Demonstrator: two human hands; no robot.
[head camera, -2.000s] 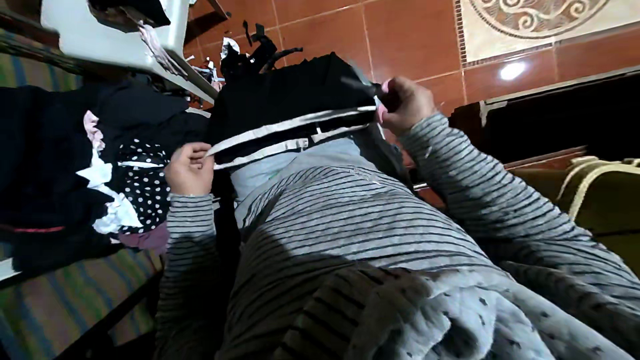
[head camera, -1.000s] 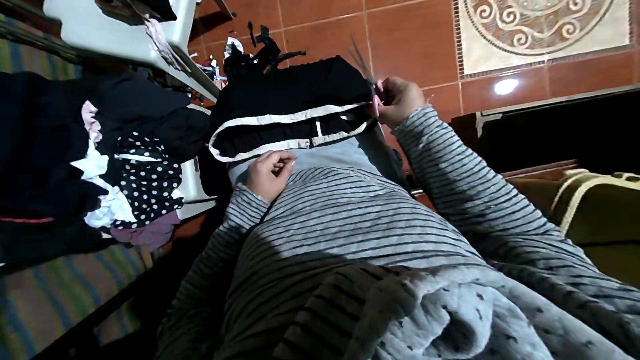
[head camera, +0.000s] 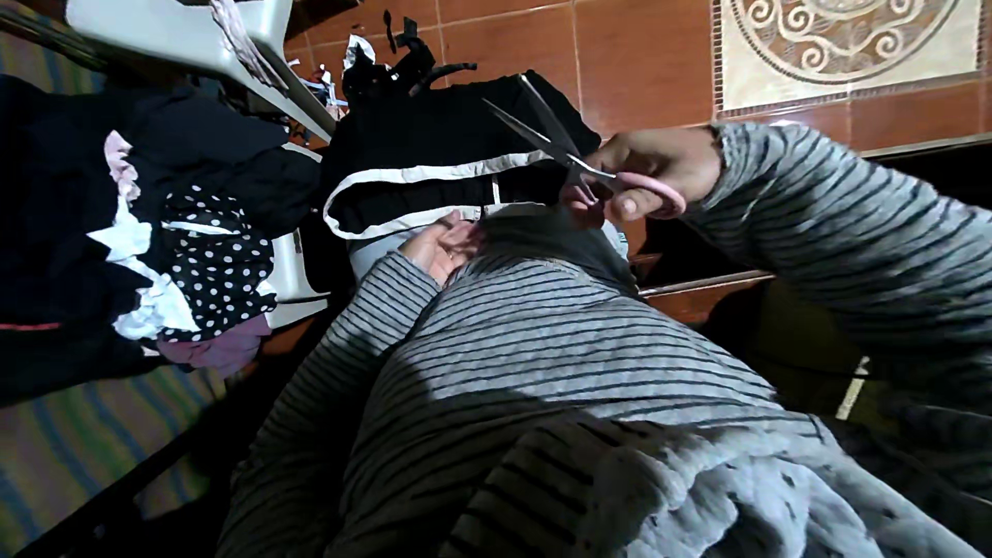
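Observation:
My right hand (head camera: 643, 174) holds scissors with pink handles (head camera: 655, 190), thumb and fingers at the handle loops. Their metal blades are spread and point up and left, above a black garment (head camera: 442, 128) lying across my lap. Light-coloured trim (head camera: 434, 172) runs around the garment's opening, which faces me. At the near edge of that trim rests my left hand (head camera: 446, 246), palm partly up and fingers loosely curled, with nothing seen in it. Whether its fingertips touch the trim I cannot tell.
On the left lie dark clothes (head camera: 70, 194) and a black polka-dot fabric (head camera: 225, 271) with white and pink pieces. A white plastic chair (head camera: 178, 31) stands at the upper left. Black straps (head camera: 411, 58) lie beyond the garment, near the tiled floor (head camera: 643, 62).
My left hand has let go of the trim's left end and moved right, toward the middle of its near edge. The scissors have swung from beside the garment's right end to over it, blades spread.

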